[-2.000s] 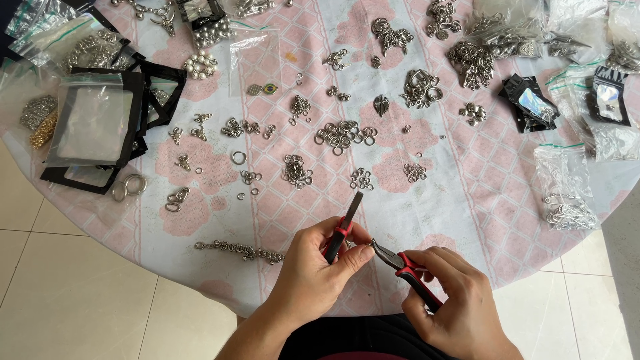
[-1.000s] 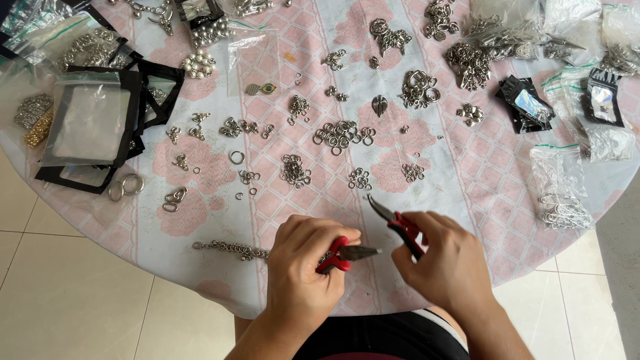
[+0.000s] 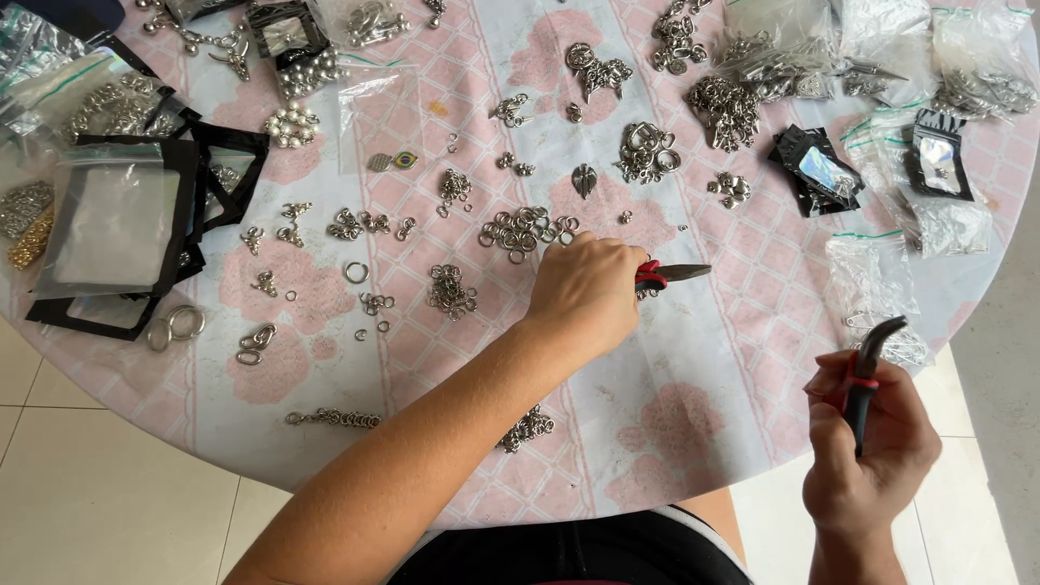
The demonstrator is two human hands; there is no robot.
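Note:
My left hand [image 3: 589,292] reaches over the middle of the table, holding straight-nosed pliers [image 3: 674,274] with red and black handles. Its fingertips are hidden from above, beside a pile of metal jump rings [image 3: 524,230]. At the right, past the table's front edge, my right hand [image 3: 869,447] is closed around bent-nose pliers [image 3: 869,366], tip upward. A metal chain of linked rings [image 3: 341,418] lies near the front edge and passes out of sight under my left forearm; more links [image 3: 528,429] show on its other side.
Small piles of rings and findings dot the round table's patterned cloth [image 3: 674,439]. A leaf charm [image 3: 583,180] lies beyond my left hand. Black-edged zip bags [image 3: 114,219] are stacked at the left. Clear bags of metal parts [image 3: 780,49] and a bag of safety pins [image 3: 873,284] lie at the right.
My left hand, with its pliers, has moved forward over the ring piles. My right hand has moved off to the right with the bent-nose pliers, which now point upward.

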